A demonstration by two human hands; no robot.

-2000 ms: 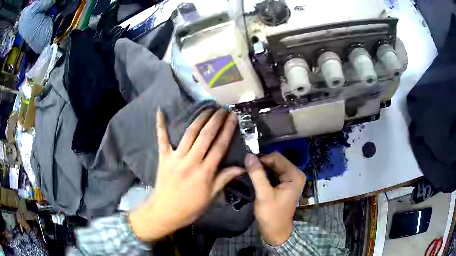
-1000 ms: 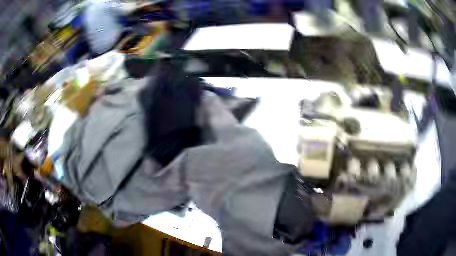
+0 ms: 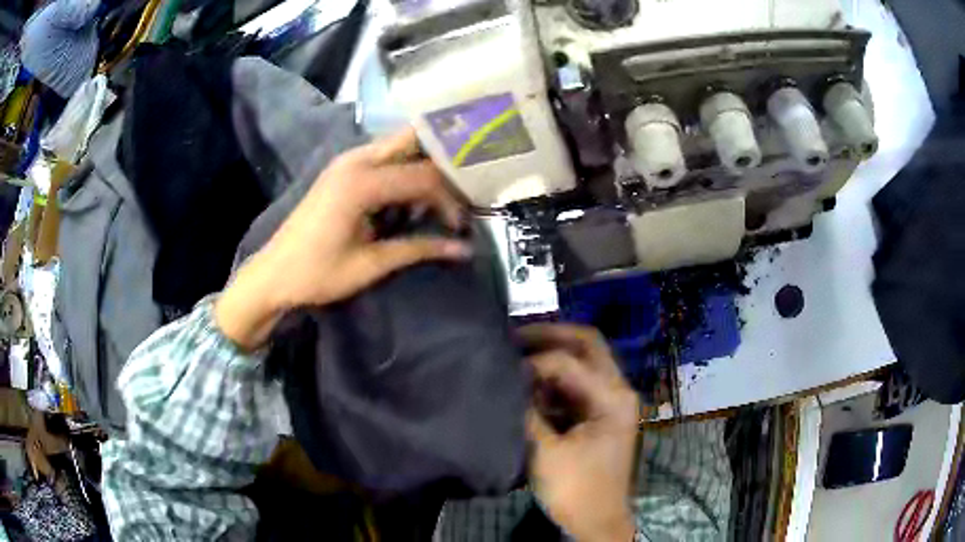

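The dark grey garment cloth point(image 3: 418, 371) hangs in front of the overlock machine point(image 3: 497, 127), its right edge beside the presser foot point(image 3: 526, 259). My left hand point(image 3: 344, 228) is on top of the cloth, left of the presser foot, thumb and fingers curled with a gap between them; whether they pinch the cloth edge is partly hidden and blurred. My right hand point(image 3: 582, 418) is below the presser foot, blurred, with its fingertips curled on the cloth's right edge. More grey cloth point(image 3: 280, 116) runs behind my left hand.
Black cloth point(image 3: 175, 159) and light grey cloth point(image 3: 90, 275) lie heaped at left. A blue tray point(image 3: 709, 326) with dark lint is below the machine head. Dark cut cloth point(image 3: 926, 265) lies at right. A drawer at lower right holds a black rectangle point(image 3: 868, 455) and red scissors handles point(image 3: 915, 517).
The view swung left one second ago, with no hands visible, and is back on the machine. Compared with two seconds ago, my left hand has lifted from lying flat, and the cloth hangs lower in front.
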